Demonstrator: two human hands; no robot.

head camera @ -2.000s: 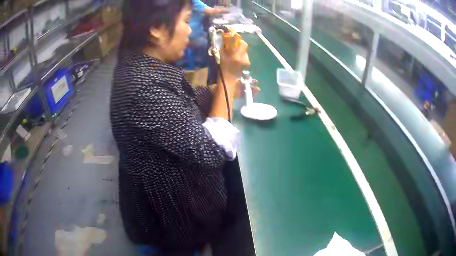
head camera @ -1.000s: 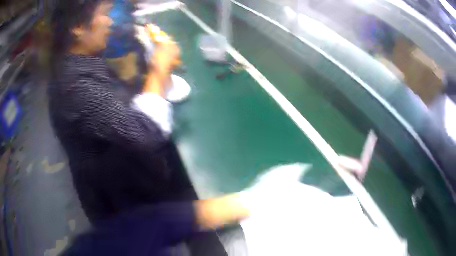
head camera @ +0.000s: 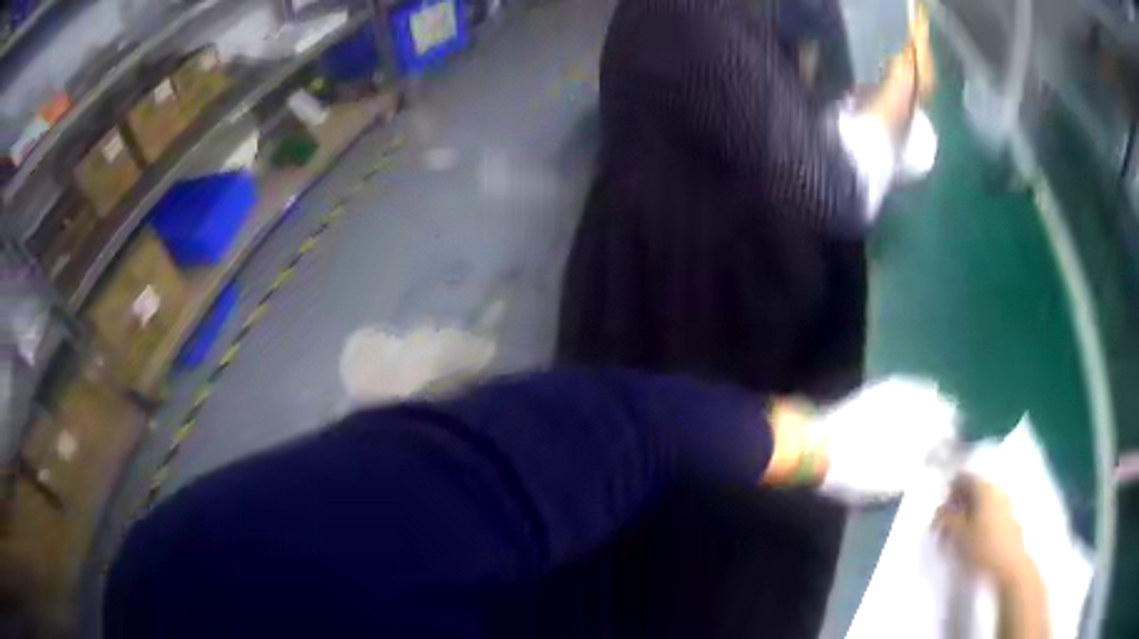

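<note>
My left hand [head camera: 884, 439], in a white glove below a dark blue sleeve, is at the lower right over the edge of the bench. My bare right hand [head camera: 984, 527] is just beside it, over the white cloth [head camera: 1052, 502], with its fingers bent towards the glove. A small greyish blur shows between the two hands. I cannot tell what it is or whether either hand grips it. The glove blends with the cloth, and its fingers are not distinct.
A neighbouring worker in dark clothes [head camera: 712, 212] stands close ahead at the green belt [head camera: 987, 293], arm raised over a white part. A pale rail [head camera: 1084, 312] runs along the right. Shelves with a blue bin [head camera: 206, 217] and cartons [head camera: 138, 306] stand at the left, beyond the grey floor.
The view has swung left and down, so the neighbour and belt sit further right. My left arm now reaches in beside the cloth, and my right hand has come into view.
</note>
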